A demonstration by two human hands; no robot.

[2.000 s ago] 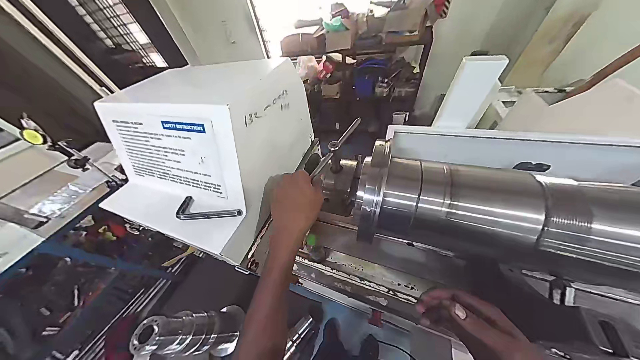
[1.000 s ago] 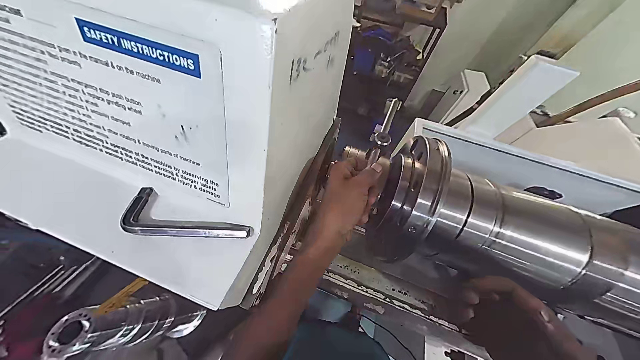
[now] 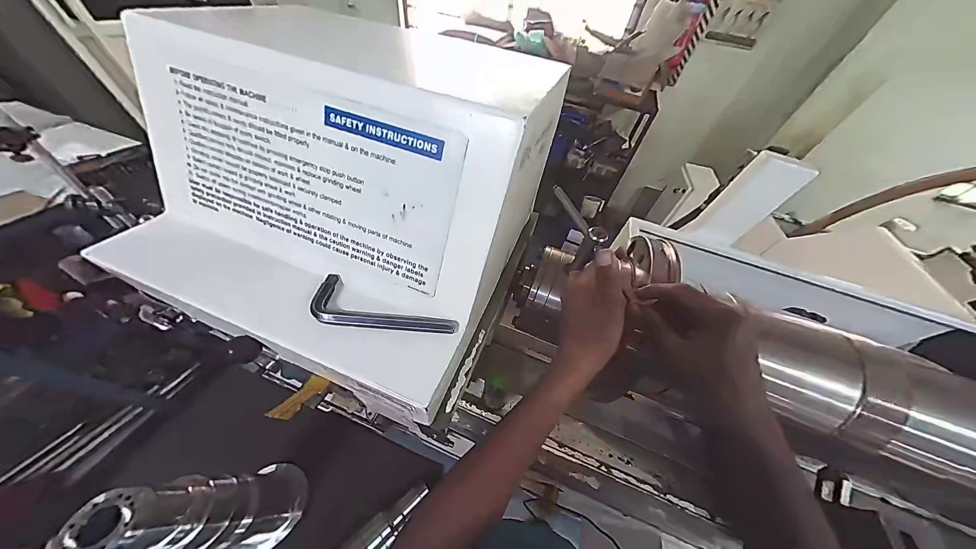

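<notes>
My left hand is closed around the lower part of a metal T-handle wrench, close to the machine's spindle nose. Fingers of my right hand meet the left hand's fingertips at the flanged end of a large steel cylinder; whether they pinch something small is hidden. The cylinder lies to the right, partly behind my right arm. A big hex key rests on the ledge of the white machine housing, left of my hands.
Below the housing at the left stands a shiny flanged steel part. The machine bed runs beneath my forearms. A white panel rises behind the cylinder, and shelves with clutter stand farther back.
My right hand has come up from below the cylinder to meet the left at the flanged end. The left hand still holds the wrench. The view has shifted.
</notes>
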